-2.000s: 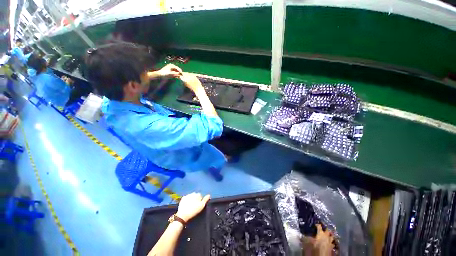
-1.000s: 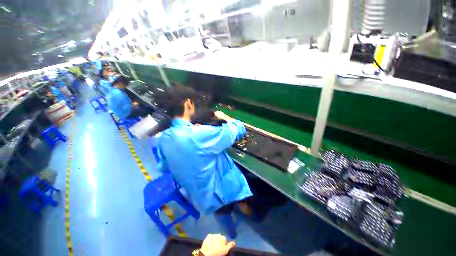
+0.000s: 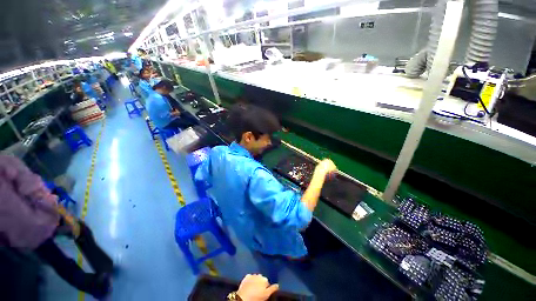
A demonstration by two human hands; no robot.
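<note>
My left hand (image 3: 257, 288) shows at the bottom edge, with a watch or band at the wrist. It grips the rim or divider of a black parts tray (image 3: 205, 287), and only the tray's far edge is in view. The small black parts and the bag are below the picture. My right hand is not in view.
A seated worker in a blue smock (image 3: 244, 194) is at the green bench over another black tray (image 3: 338, 191). Bagged small components (image 3: 438, 250) lie on the bench at right. A blue stool (image 3: 203, 226) stands behind the worker. A person in a pink shirt (image 3: 26, 200) is at left.
The view has swung up and along the aisle. My right hand and the bag have left the picture; my left hand stays on the tray. The person in pink has appeared at left.
</note>
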